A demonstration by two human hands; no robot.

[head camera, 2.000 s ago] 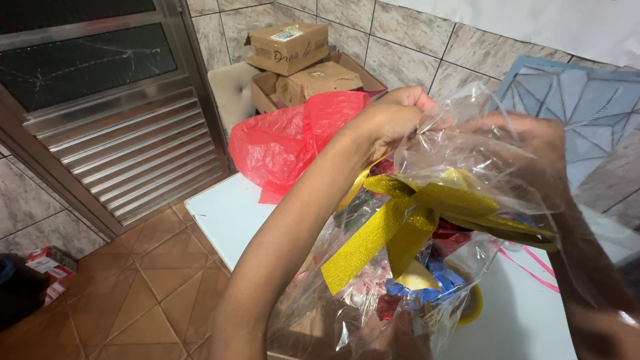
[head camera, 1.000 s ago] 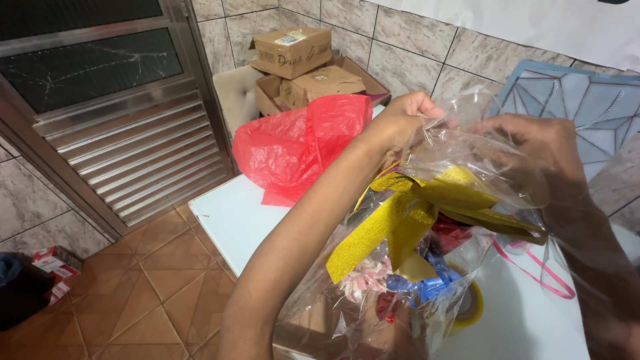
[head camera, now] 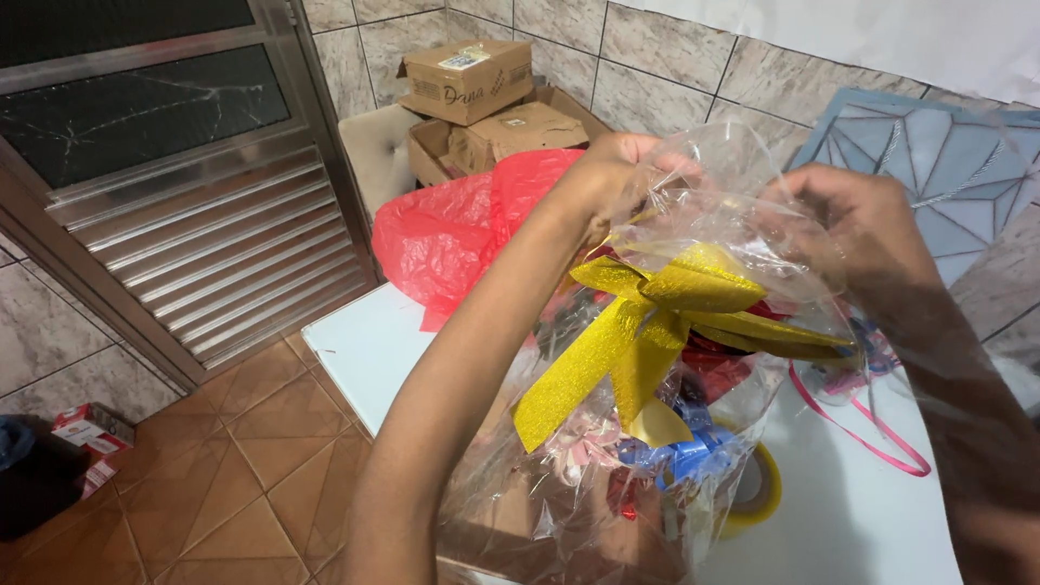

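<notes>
My left hand [head camera: 626,175] grips the gathered top of a clear cellophane wrap [head camera: 723,187], its fingers partly behind the film. On the right side of that same gathered top, my right hand [head camera: 829,203] pinches the film. Just below both hands sits a glittery gold ribbon bow [head camera: 650,301], its tails hanging down over the wrap. Through the film show a blue ribbon bow [head camera: 699,447], a pink and white shredded bow [head camera: 581,443], red foil and a brown box-like base [head camera: 520,520].
Red tissue paper [head camera: 443,236] lies on the white table [head camera: 366,341], with cardboard boxes [head camera: 479,89] behind it. A roll of yellow tape [head camera: 760,487] and a pink ribbon [head camera: 869,422] are at right. A blue patterned gift bag [head camera: 951,195] leans by the wall.
Both hands stay at the gathered top of the cellophane. The film and the gold bow have shifted only slightly.
</notes>
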